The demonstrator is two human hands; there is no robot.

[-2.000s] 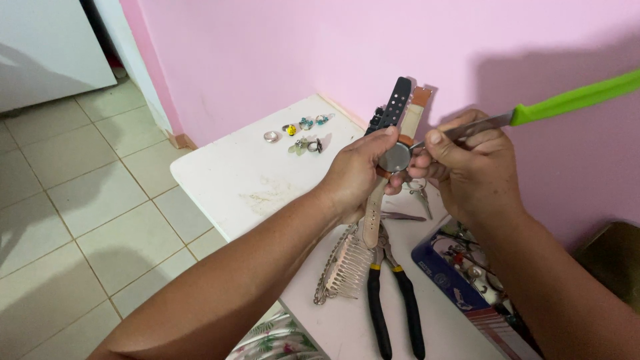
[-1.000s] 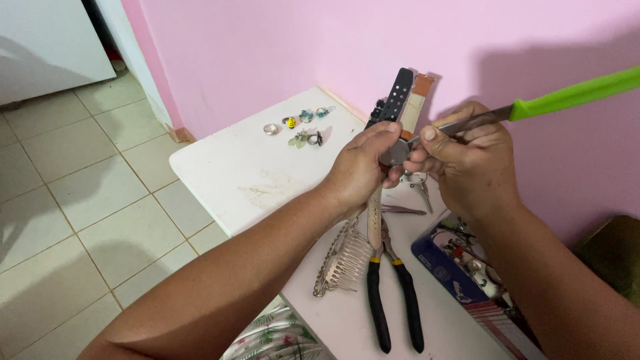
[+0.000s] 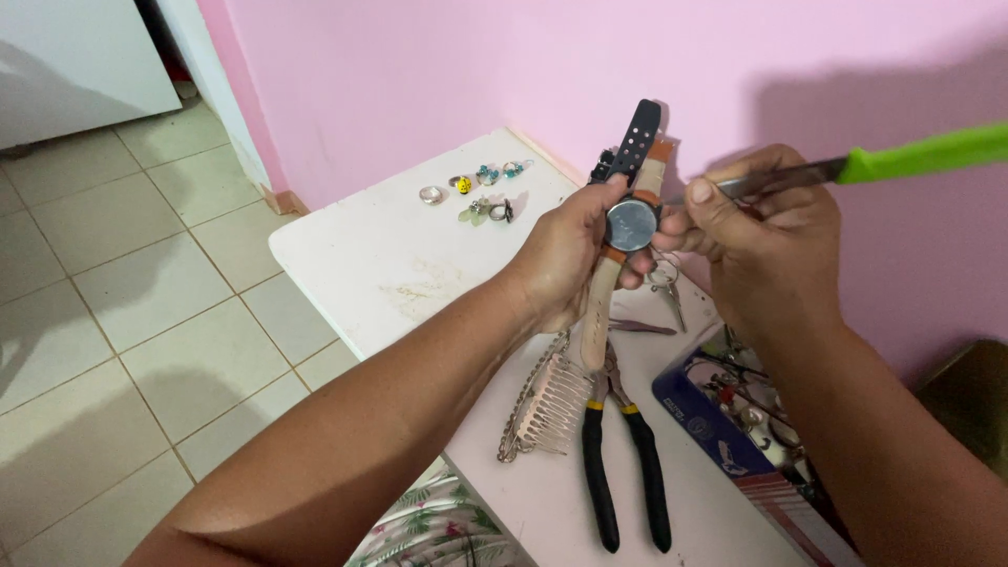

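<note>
My left hand (image 3: 571,256) holds a wristwatch (image 3: 631,224) with a beige and orange strap, its round, shiny metallic face toward me. A black watch strap with holes (image 3: 636,146) is in the same hand, above the thumb. In my right hand (image 3: 768,228) is a knife with a bright green handle (image 3: 921,155); its blade (image 3: 780,179) points left, and the fingers pinch it near the watch case. Whether the tip touches the case cannot be told. Below the hands lie black-handled pliers (image 3: 626,449), a hair comb (image 3: 555,402), tweezers (image 3: 642,326) and small scissors (image 3: 669,291).
Several rings (image 3: 431,195) sit on the white table (image 3: 354,236) beyond my left forearm. A blue box (image 3: 709,429) of jewellery stands at the table's right side, under my right forearm. The pink wall (image 3: 472,71) borders the table's far side.
The watch face, tilted and mostly out of sight one second ago, is turned toward the camera again. Both hands keep their hold on the watch and the knife.
</note>
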